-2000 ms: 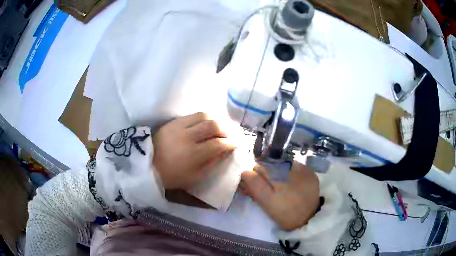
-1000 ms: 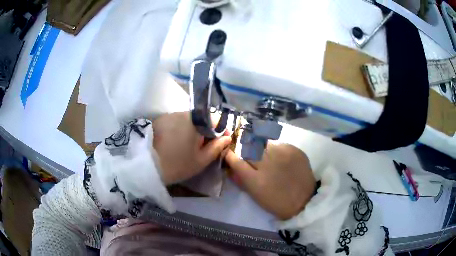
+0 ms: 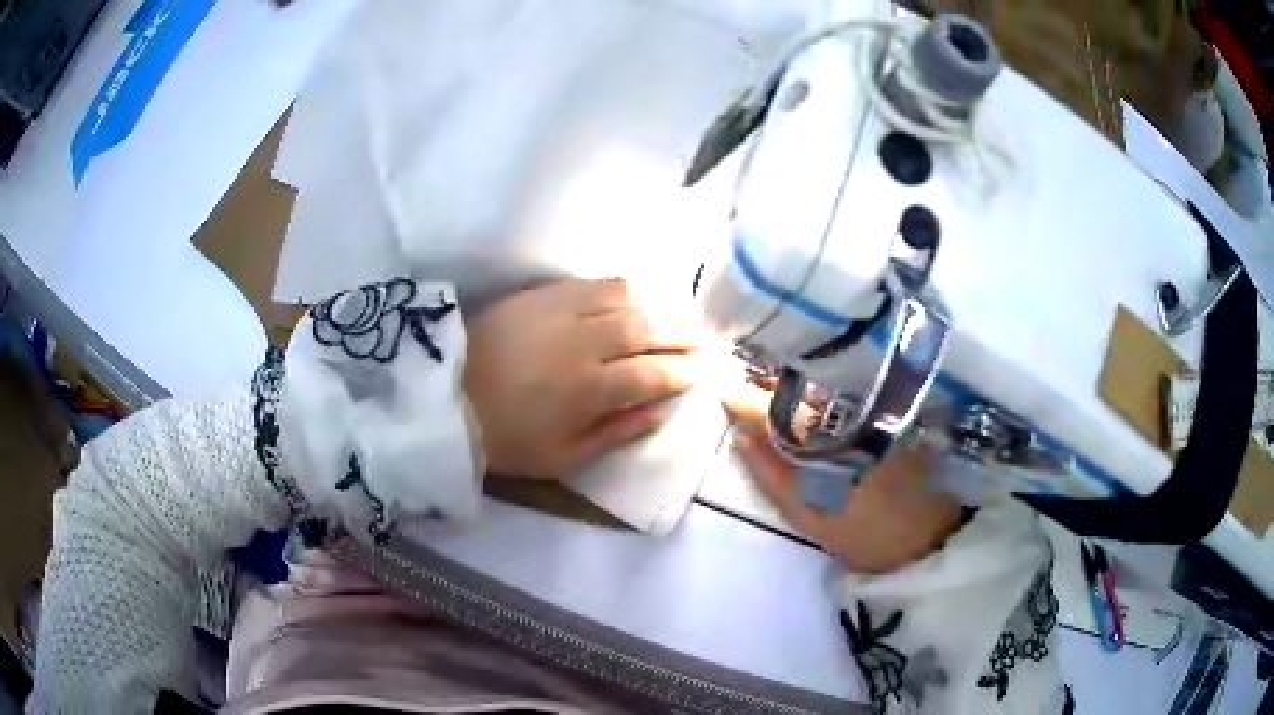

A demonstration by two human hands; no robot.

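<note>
A pale grey-white lining piece [image 3: 461,154] lies over a brown panel [image 3: 252,231] to the left of the needle area. My left hand [image 3: 580,377] lies flat on the lining with fingers together, pressing it beside the needle. A corner of the layered cloth sticks out below the fingers. My right hand [image 3: 852,503] is partly hidden behind the presser area of the white sewing machine [image 3: 838,210]. Its fingertips are near the needle in bright glare, and whether they grip the cloth cannot be told.
The machine arm with a black band [image 3: 1209,419] fills the right side. Small snips [image 3: 1104,594] lie at the lower right. The table's curved edge [image 3: 559,636] runs in front of my body. Brown cloth [image 3: 1048,49] lies behind the machine.
The view has shifted, and the machine head appears farther right than one second ago. My left hand has flattened on the cloth; its thumb and finger were near my right fingertips at the needle.
</note>
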